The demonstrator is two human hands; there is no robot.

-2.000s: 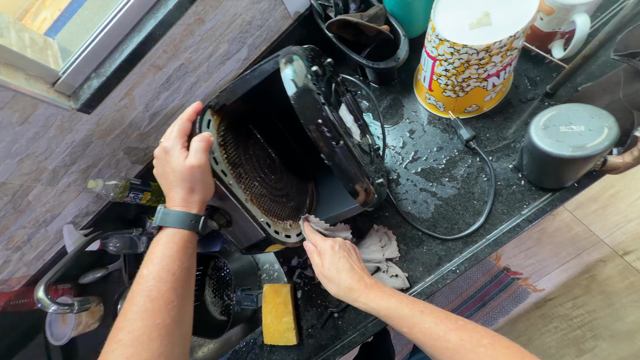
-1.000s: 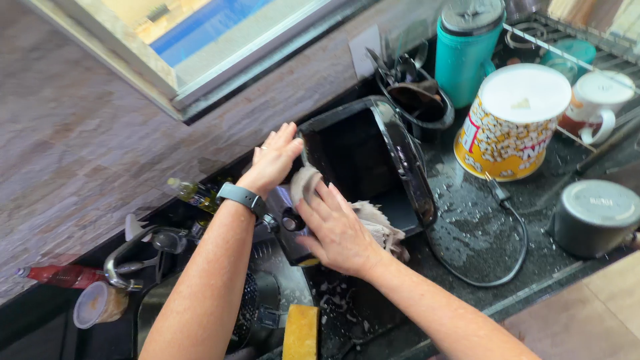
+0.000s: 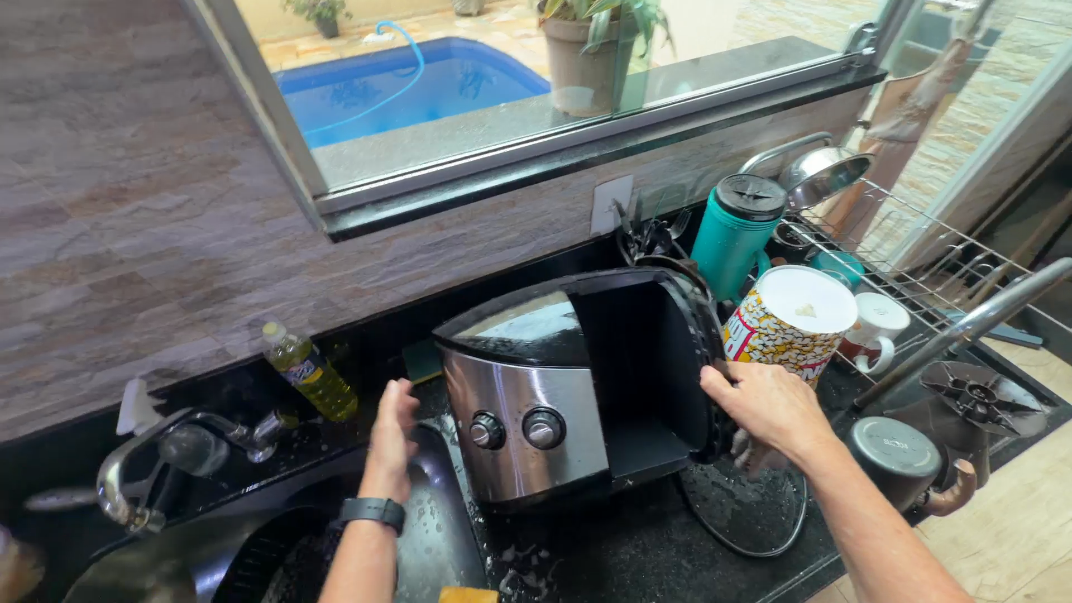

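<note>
An air fryer body (image 3: 528,419) with a brushed metal front and two knobs lies on its side on the wet black counter, its dark cavity facing up and right. My right hand (image 3: 766,410) is at the fryer's right rim, with part of a greyish cloth (image 3: 741,448) showing beneath it; how firmly it holds either is hidden. To the left of the fryer my left hand (image 3: 392,440), with a watch on the wrist, is raised over the sink edge, touching nothing. A power cord (image 3: 791,532) loops over the counter below the right hand.
The sink (image 3: 435,519) with a black basket (image 3: 268,553) and a faucet (image 3: 113,477) is at lower left. A bottle of yellow liquid (image 3: 314,377) stands behind. A popcorn bucket (image 3: 791,322), teal jug (image 3: 729,234), dark pot (image 3: 892,461) and wire rack (image 3: 930,243) are right. A yellow sponge (image 3: 469,595) is at the bottom.
The air fryer has been turned so its knobbed front shows. My left hand has come off it, and my right hand has moved to its right rim. The view has shifted up toward the window.
</note>
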